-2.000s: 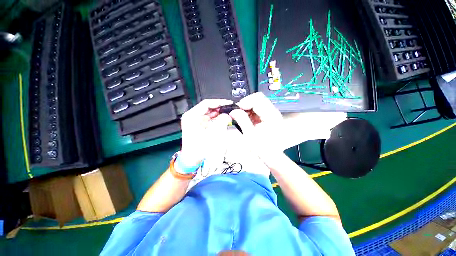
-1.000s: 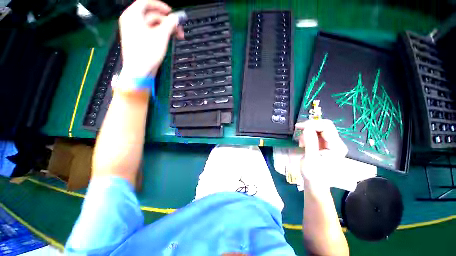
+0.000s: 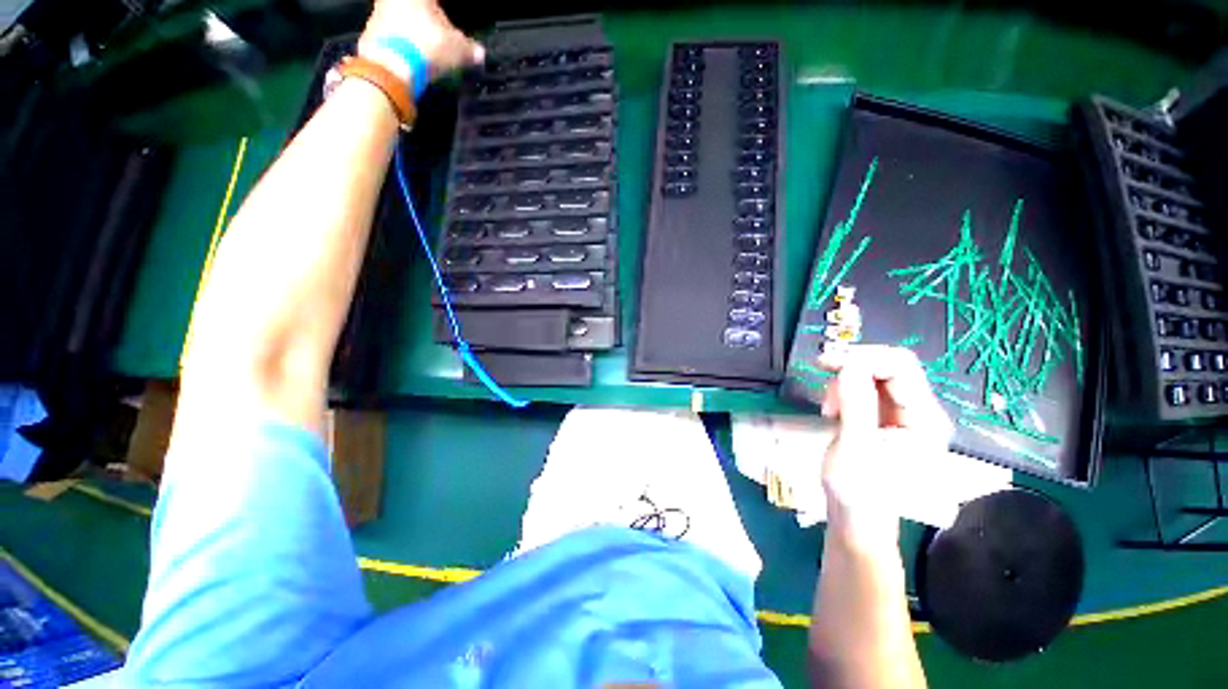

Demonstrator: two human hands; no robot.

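My left hand (image 3: 415, 34) is at the top left, partly cut off by the picture's edge, its fingertips at the far corner of the stacked trays (image 3: 523, 323); whether it holds anything is hidden. My right hand (image 3: 882, 404) is at the near left part of the flat tray (image 3: 916, 135), thumb and finger close together. Its fingertips are at small white and yellow circuit boards (image 3: 843, 318); I cannot tell if it grips one. Loose green sticks (image 3: 997, 303) lie in the flat tray. The long pocketed tray (image 3: 707, 269) holds black housings in two rows.
A blue cord (image 3: 438, 276) hangs across the stacked trays' left side. A right-side tray stack (image 3: 1145, 236) stands beside the flat tray. White paper (image 3: 956, 482) lies at the bench edge, near a round black stool (image 3: 1003, 575). A cardboard box (image 3: 356, 464) is below left.
My hands were together around a small dark part, then separated. My left hand has gone left and farther out to the stacked trays' far end. My right hand has moved to the boards in the flat tray.
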